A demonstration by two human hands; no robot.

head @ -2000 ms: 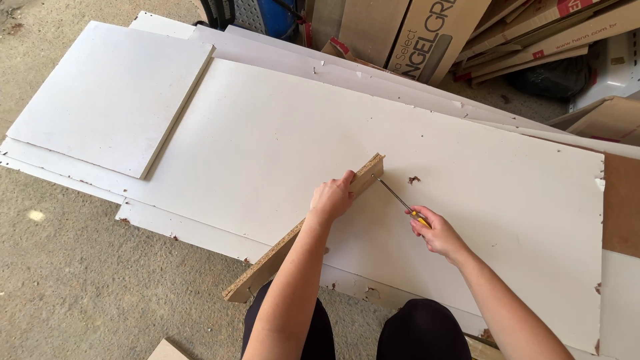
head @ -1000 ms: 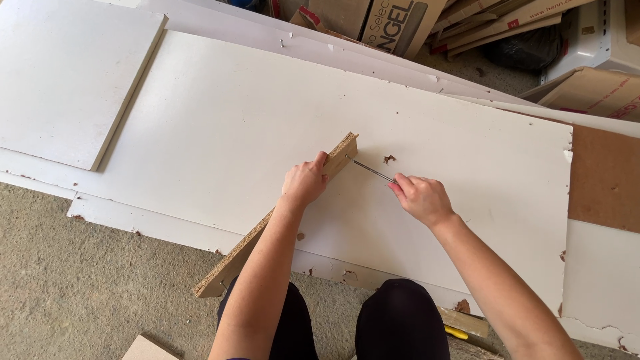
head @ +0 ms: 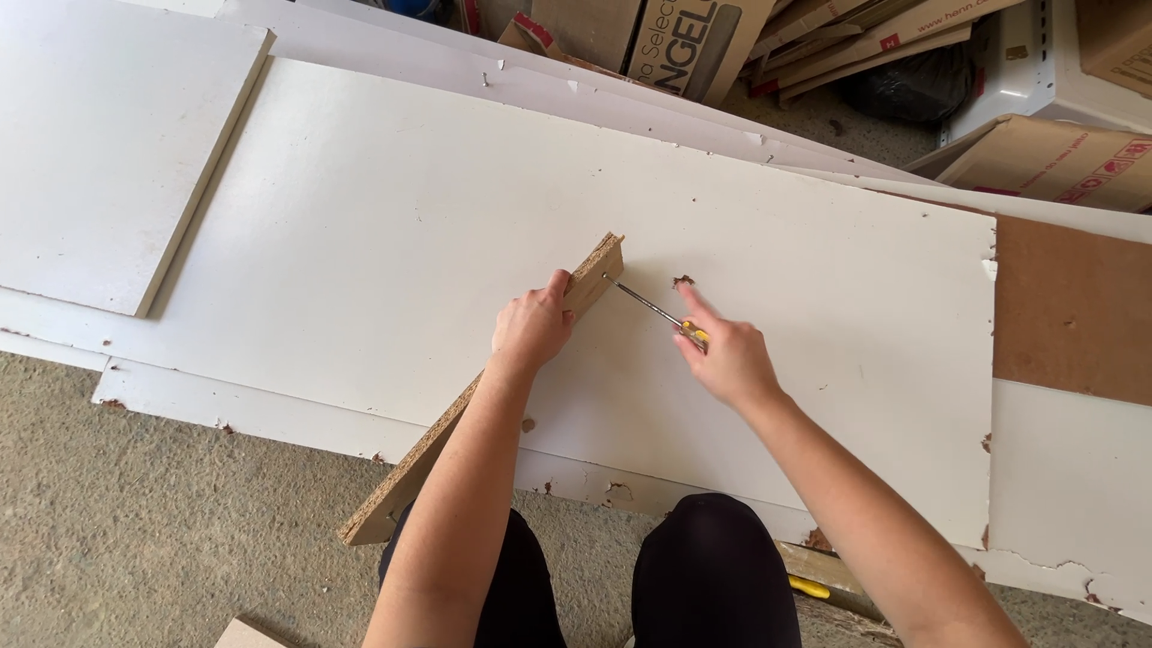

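Observation:
My left hand [head: 533,326] grips a narrow particleboard strip [head: 430,457] near its upper end. The strip stands on edge, slanting from the white panel down to my knee. In my right hand [head: 731,355] is a screwdriver [head: 650,304] with a yellow and dark handle; its tip meets the strip's side face near the upper end, at what looks like a screw or hole. My right index finger is stretched out beside a small brown chip mark [head: 683,281] on the large white panel [head: 378,225].
A smaller white board [head: 117,144] lies at the left on stacked panels. Screws poke up from the rear panel [head: 540,99]. Cardboard boxes [head: 585,36] and a black plastic bag [head: 913,85] are behind. A yellow-handled tool [head: 808,587] lies by my right knee, above concrete floor [head: 162,504].
My right fingers have shifted on the screwdriver handle, the index finger now extended. My left hand still holds the strip. The view has moved somewhat since the first frame.

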